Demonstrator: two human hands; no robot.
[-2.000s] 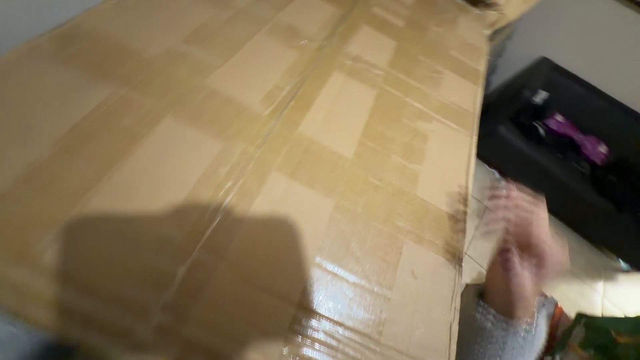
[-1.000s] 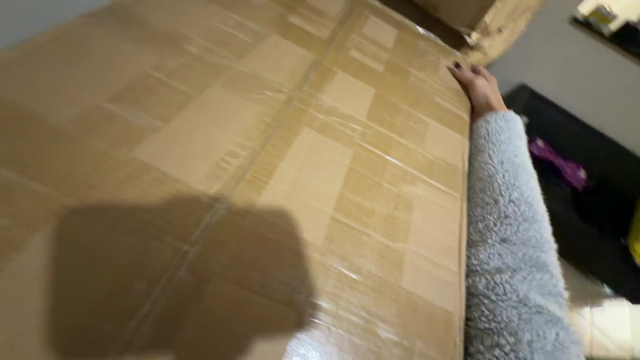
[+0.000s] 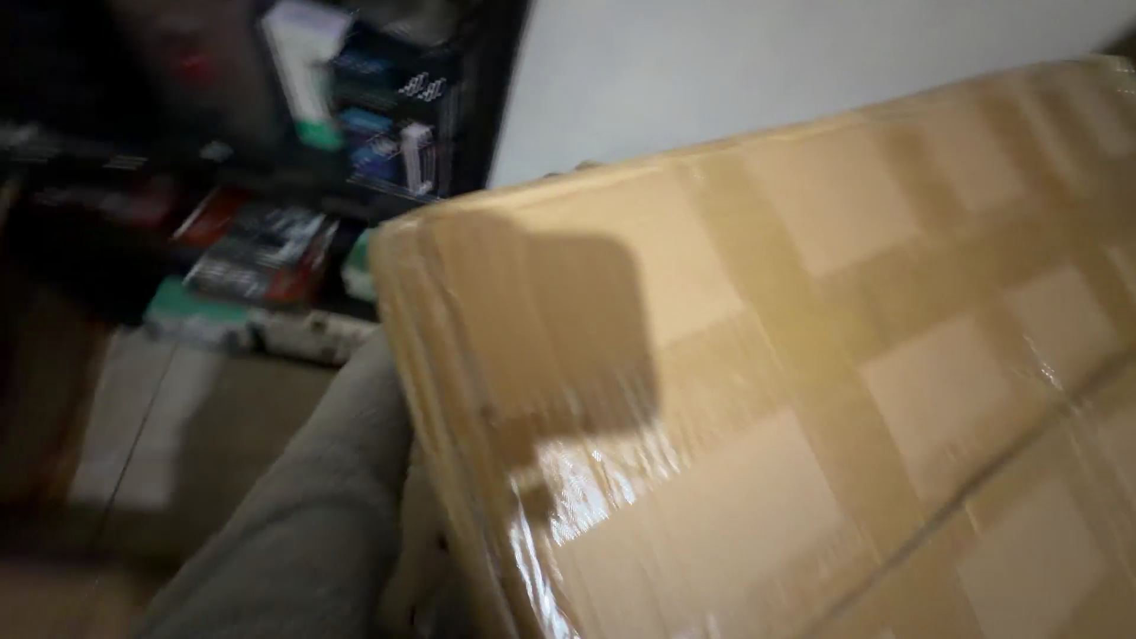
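A large cardboard box (image 3: 692, 426), wrapped in overlapping strips of shiny tan tape, fills the right and middle of the view and is tilted. A dark seam runs slantwise over its lower right face, and a rounded shadow falls near its left corner. My left arm, in a grey fleece sleeve, reaches up from the bottom left and passes behind the box's left edge. Small blurred shapes like the fingertips of my left hand (image 3: 570, 168) show just over the upper edge; the rest of that hand is hidden behind the box. My right hand is out of view.
At the upper left, a dark shelf unit (image 3: 484, 115) holds several blurred packages and a white and green item (image 3: 306, 71). Pale floor tiles (image 3: 133, 417) lie below it. A pale wall (image 3: 754, 62) rises behind the box.
The view has swung far to the box's left side. My right hand, at the box's far right corner one second ago, is out of view, and my left sleeve has come in.
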